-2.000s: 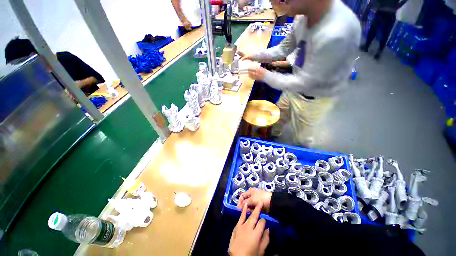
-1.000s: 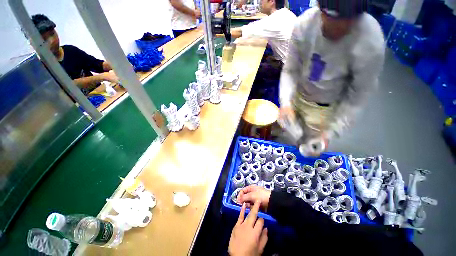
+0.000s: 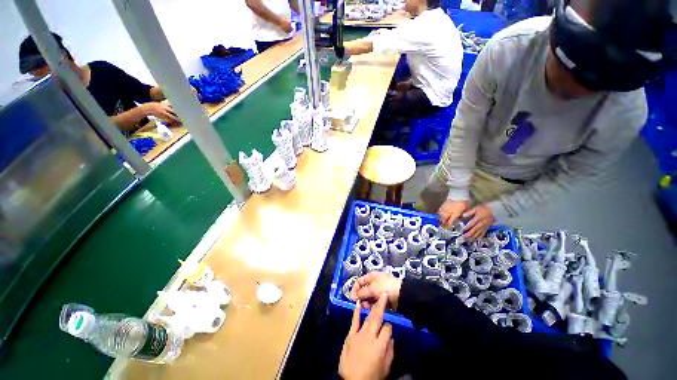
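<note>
My right hand point(image 3: 376, 288) reaches in from the right over the near left corner of the blue crate point(image 3: 427, 324), its fingertips drawn together. My left hand point(image 3: 367, 347) comes up from below, its fingertips touching or nearly touching the right ones. Whether anything small is between the fingers is hidden. The crate is filled with upright pale grey hollow shells point(image 3: 398, 249), close beyond the hands. A small white rounded piece point(image 3: 269, 293) lies on the bench left of the hands. A cluster of white bottles point(image 3: 194, 306) lies further left.
A person point(image 3: 512, 126) leans over the crate's far side, hands at the shells. Long grey limb-like parts point(image 3: 583, 286) lie right of it. A clear water bottle point(image 3: 122, 338) lies at the lower left. A round stool point(image 3: 387, 165), standing shells point(image 3: 286, 145) and a metal post point(image 3: 174, 96) are ahead.
The standing person has come from the bench to the crate and lowered grey shells into it. Another person in white is seen seated beyond. My hands have barely moved.
</note>
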